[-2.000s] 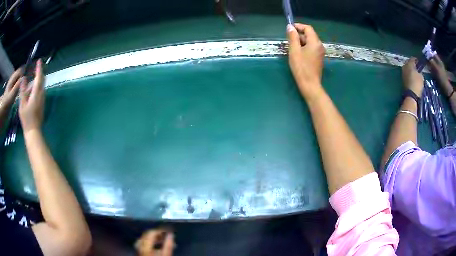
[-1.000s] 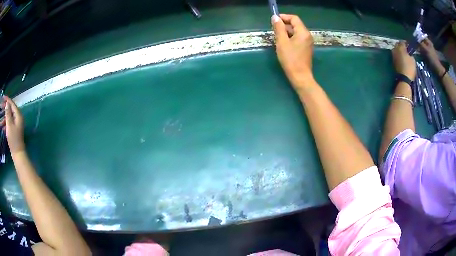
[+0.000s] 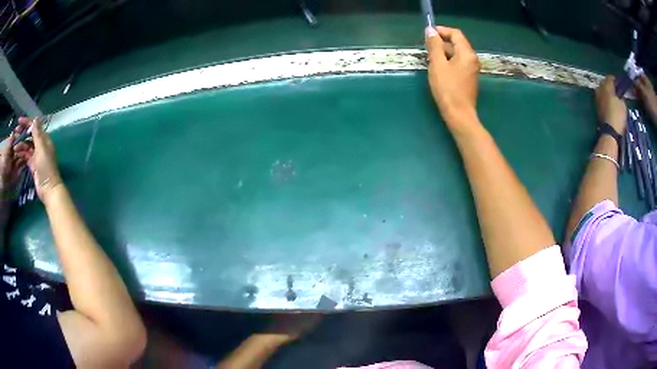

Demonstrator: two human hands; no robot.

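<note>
My right hand (image 3: 454, 68), bare with a pink sleeve, reaches over the white strip and pinches a slim greyish pen (image 3: 428, 11) upright between thumb and fingertips. The pen's upper end is cut off by the top edge. A blurred, shadowed bare hand that seems to be my left hand (image 3: 299, 322) is low at the table's front edge; its fingers and anything in them cannot be made out. A loose dark pen (image 3: 308, 14) lies on the dark green conveyor belt (image 3: 360, 32), left of my right hand.
The green worktable (image 3: 288, 173) spans the front, with the white edge rail (image 3: 238, 72) behind it. A neighbour's arm (image 3: 86, 252) is at left. A neighbour in purple (image 3: 612, 252) works at right beside a batch of pens (image 3: 637, 155). A grey bar (image 3: 18, 86) slants at upper left.
My right hand still pinches the pen and stays above the strip. The low hand has come into view at the front edge. The left neighbour's hands have come together.
</note>
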